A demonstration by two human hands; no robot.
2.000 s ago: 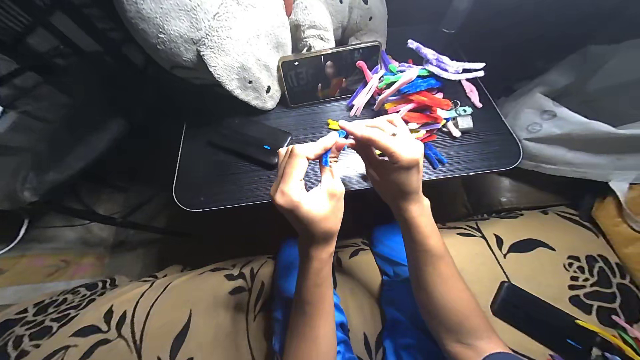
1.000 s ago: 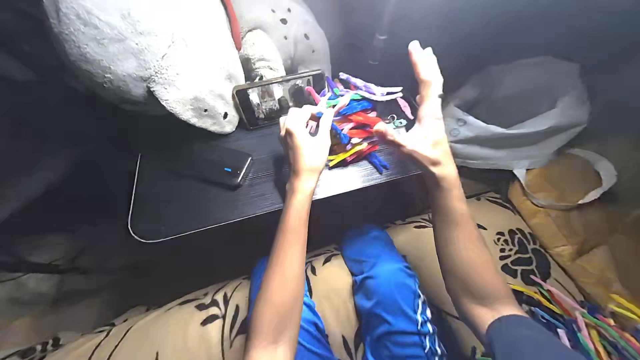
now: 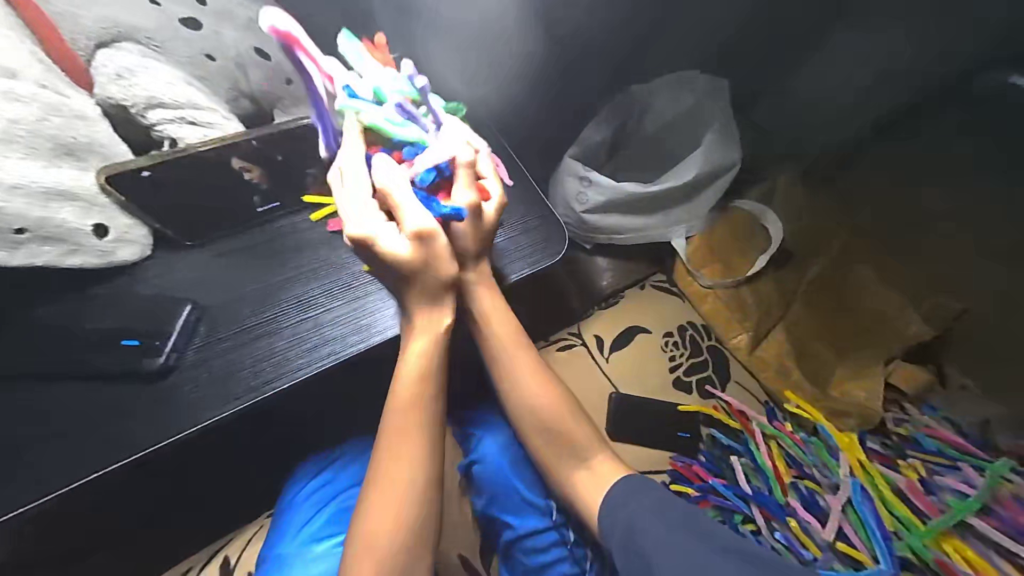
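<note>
Both hands are cupped around a bunch of fuzzy pipe cleaner pieces [image 3: 400, 120] in white, purple, mint, blue, red and pink, above the right part of the black table [image 3: 264, 320]. My left hand [image 3: 388, 208] holds the bunch from the near left side, and my right hand [image 3: 476, 192] closes on it from the right. The wrists are close together. A few yellow pipe cleaner pieces [image 3: 320, 210] show beside my left hand, low against the table. The far side of the bunch is overexposed, and some fingers are hidden in it.
A smartphone [image 3: 216, 180] leans on a white plush toy [image 3: 56, 160]. A black device [image 3: 104, 336] lies at the table's left. To the right are a white bag [image 3: 648, 160], a brown bag [image 3: 800, 296], a dark device [image 3: 652, 420] and many loose pipe cleaners [image 3: 840, 488] on the patterned seat.
The colourful bunch, on the table in the earlier frames, is now up between both hands. My hands, apart a second ago, have come together. The view has swung right.
</note>
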